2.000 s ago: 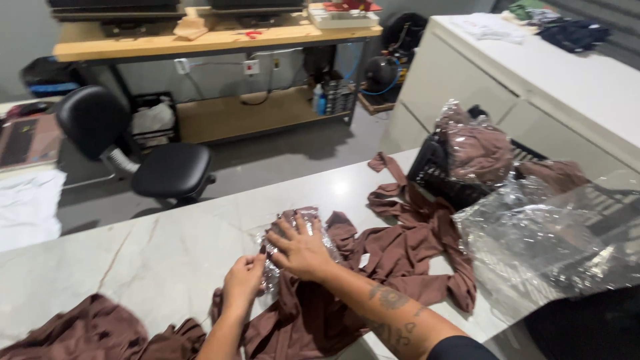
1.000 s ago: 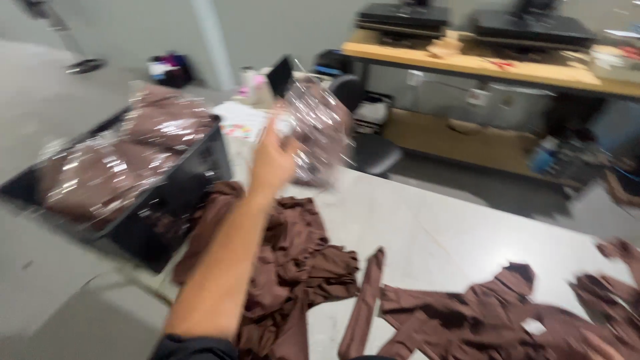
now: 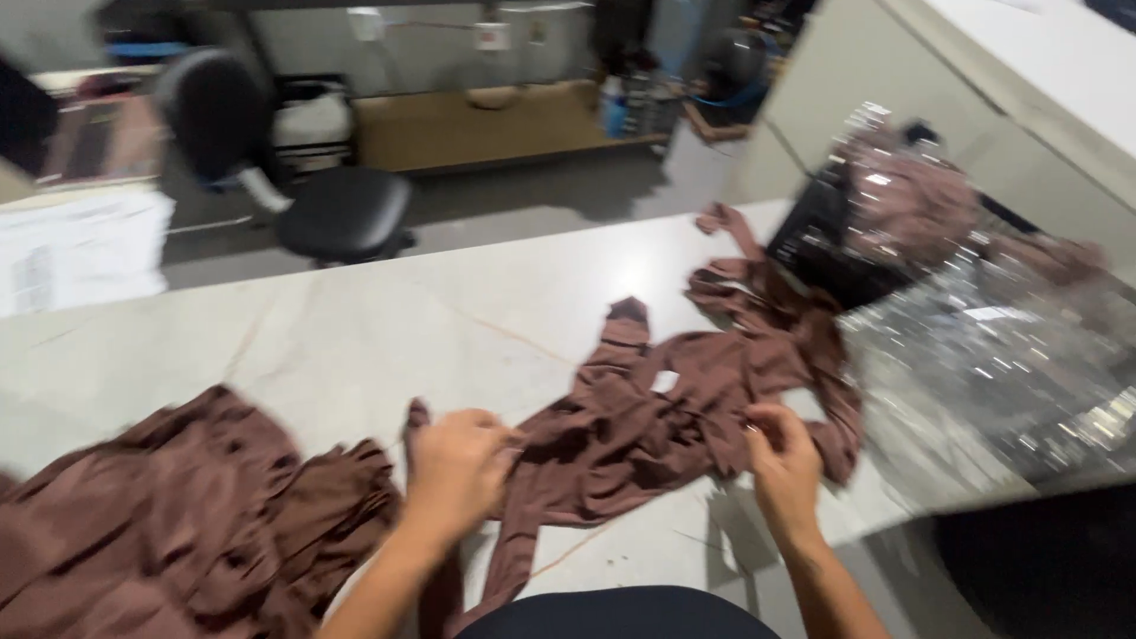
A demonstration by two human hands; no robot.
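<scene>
A crumpled brown garment with a small white tag and long straps lies across the white marbled table. My left hand is at the garment's left side, its fingers curled by a strap; blur hides whether they grip it. My right hand pinches the fabric at the garment's right side between thumb and fingers. Further left lies a heap of brown garments. Clear plastic bags are spread at the right, by a black crate that holds bagged brown garments.
The marbled table runs across the view. Beyond it stand a black office chair and a wooden shelf. White papers lie at the far left, and a pale cabinet stands at the back right.
The bagged brown garment that my left hand held up at the left one second ago is out of that hand. Both hands are now at the loose garment. The view has swung back right.
</scene>
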